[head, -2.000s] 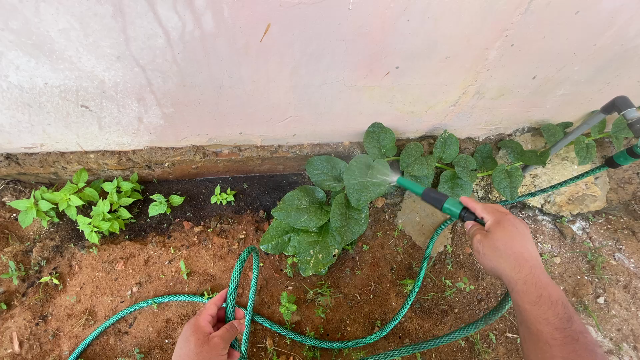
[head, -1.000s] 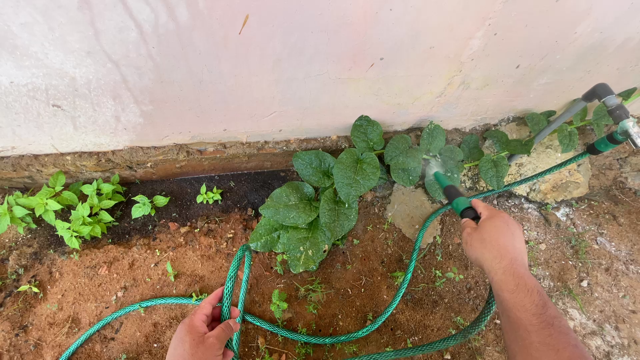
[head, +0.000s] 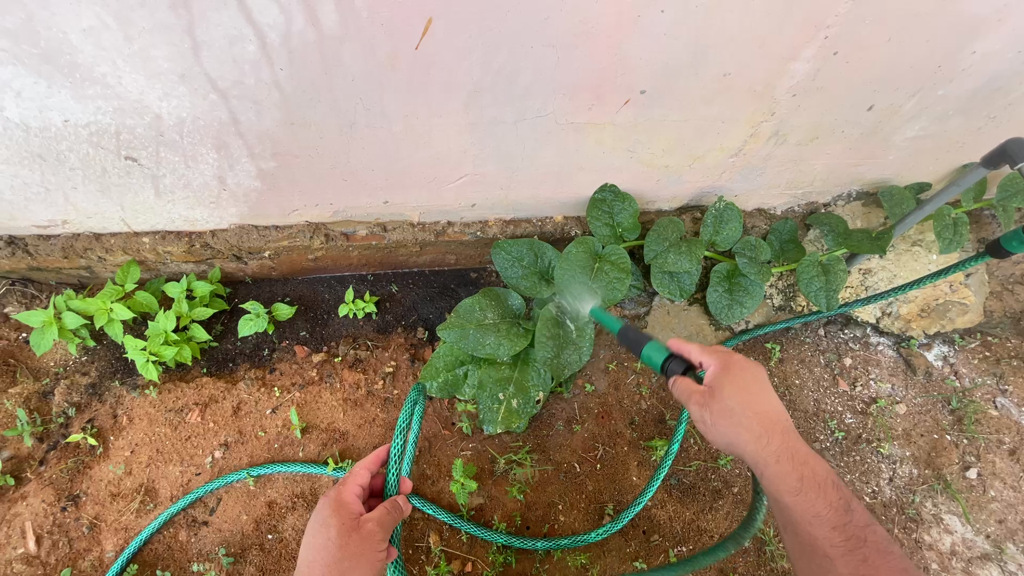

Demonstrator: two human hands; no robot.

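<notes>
My right hand (head: 732, 396) grips a green and black hose spray nozzle (head: 648, 346), angled up and left. Water sprays from its tip onto the broad dark green leaves (head: 512, 328) of a creeping plant. At the lower middle, my left hand (head: 356, 516) pinches a doubled loop of green braided garden hose (head: 406, 436) between thumb and fingers. More hose curves over the soil between the hands and runs up right, where a dark connector (head: 1006, 242) joins it.
A pale plastered wall (head: 400, 112) runs across the back. Light green seedlings (head: 164, 316) grow in dark wet soil at left. Toward the right are a rough stone (head: 920, 280) and a grey pipe (head: 944, 196) with a black elbow. Small weeds dot the reddish soil (head: 264, 424).
The nozzle in my right hand first sprayed the large leaves, then pointed farther right along the vine, and is back on the large leaves. My left hand keeps its hold on the hose.
</notes>
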